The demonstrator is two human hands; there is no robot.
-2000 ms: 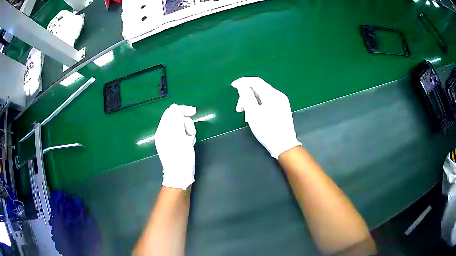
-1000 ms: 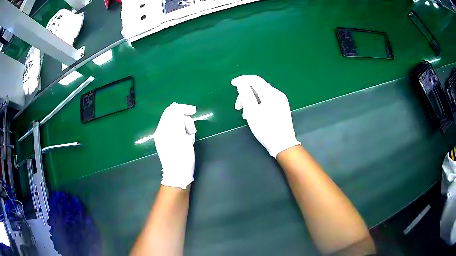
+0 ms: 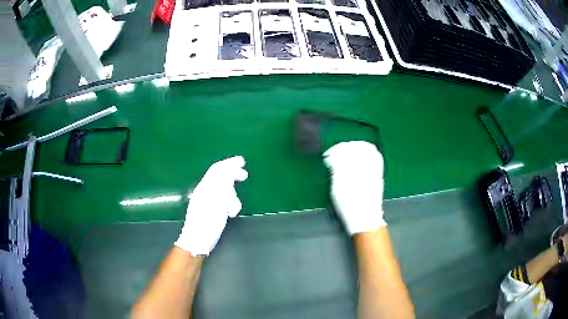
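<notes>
A black phone middle frame [image 3: 307,132] lies in front of me on the green belt, its left end blurred. My right hand [image 3: 357,171], in a white glove, covers its lower edge with the fingers closed there; the fingertips are hidden from above. My left hand [image 3: 216,198], also gloved, is near the belt's front edge, loosely curled with thumb and index finger apart. I see nothing in it, though its palm is hidden. Another open frame [image 3: 76,147] lies flat at the left.
A white blister tray [image 3: 187,62] with dark frames and a black tray stack [image 3: 461,53] stand behind the belt. Pale guide rails [image 3: 78,126] are at the left. A narrow dark frame [image 3: 496,134] and bulkier dark pieces [image 3: 500,202] are at the right. A person's arm [image 3: 540,265] shows at lower right.
The view has tilted up, showing more of the trays. My right hand has met the frame that was farther right, and that frame is nearer the middle. The left frame has shifted left.
</notes>
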